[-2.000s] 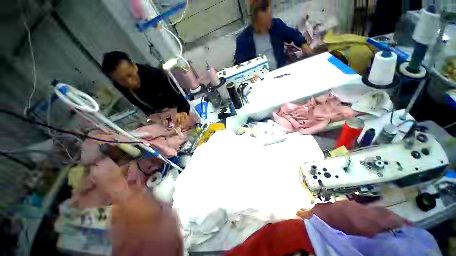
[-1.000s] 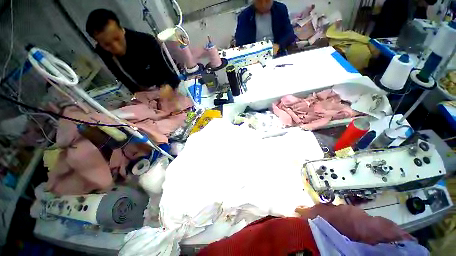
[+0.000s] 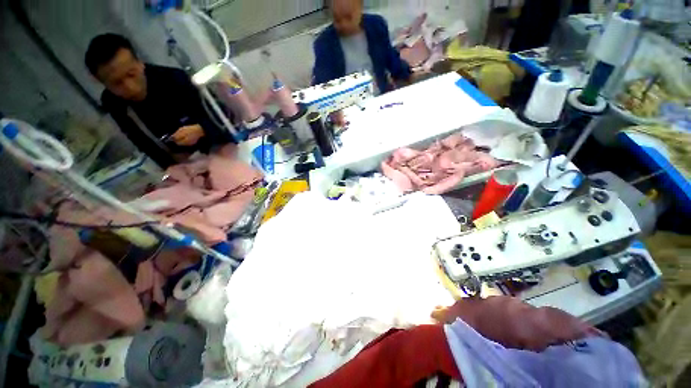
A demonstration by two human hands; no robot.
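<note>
A large heap of white fabric garment pieces (image 3: 341,265) covers the table in front of me, its crumpled lower edge near my red clothing. A mauve sleeve comes in at the lower right. At its left end a small skin-coloured bit of my right hand (image 3: 439,312) shows by the fabric's right edge; the fingers cannot be made out. My left hand is not in view. The white industrial sewing machine (image 3: 538,236) stands right of the heap.
The parts trough (image 3: 519,121) behind the heap holds pink fabric (image 3: 439,163). A yellow box (image 3: 284,198) lies behind left. A red thread cone (image 3: 494,195) is by the machine. More pink fabric (image 3: 95,295) and a grey-ended machine (image 3: 163,356) are at left. Two people sit across.
The view has shifted, so most things sit further left. A blurred brownish shape at the lower left two seconds ago is gone. The person at left now has hands raised off the pink fabric.
</note>
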